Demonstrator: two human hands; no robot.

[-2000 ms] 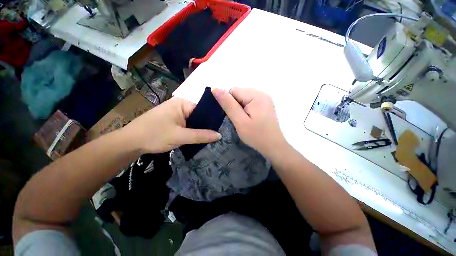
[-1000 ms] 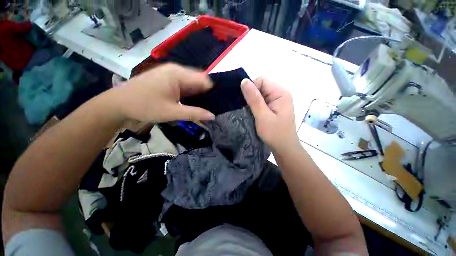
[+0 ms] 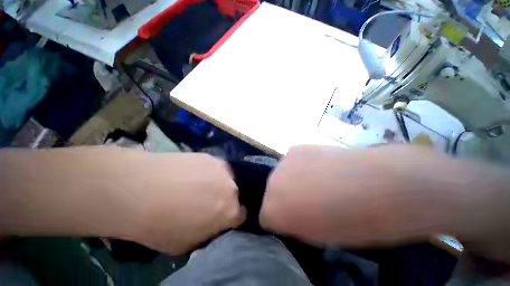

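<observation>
My left hand (image 3: pixel 193 204) and my right hand (image 3: pixel 302 195) are closed on a dark piece of cloth (image 3: pixel 250 192), close above my lap. The black cloth shows between the two fists and looks like the rib cuff. Both hands are blurred and hide most of it. A thin strip of grey cloth (image 3: pixel 260 160) shows behind the black piece. The rest of the grey patterned garment is not clearly seen.
The white table (image 3: pixel 235 84) has a wooden edge in front of me. The sewing machine (image 3: pixel 414 67) stands on it at the right, with its lamp (image 3: pixel 371 60). A red plastic basket (image 3: pixel 204 53) with black pieces is at the far left. A cardboard box (image 3: pixel 109 118) is on the left.
Both hands have come down and closer to my body, with forearms now nearly level across the view. The grey garment that hung below them is mostly out of sight.
</observation>
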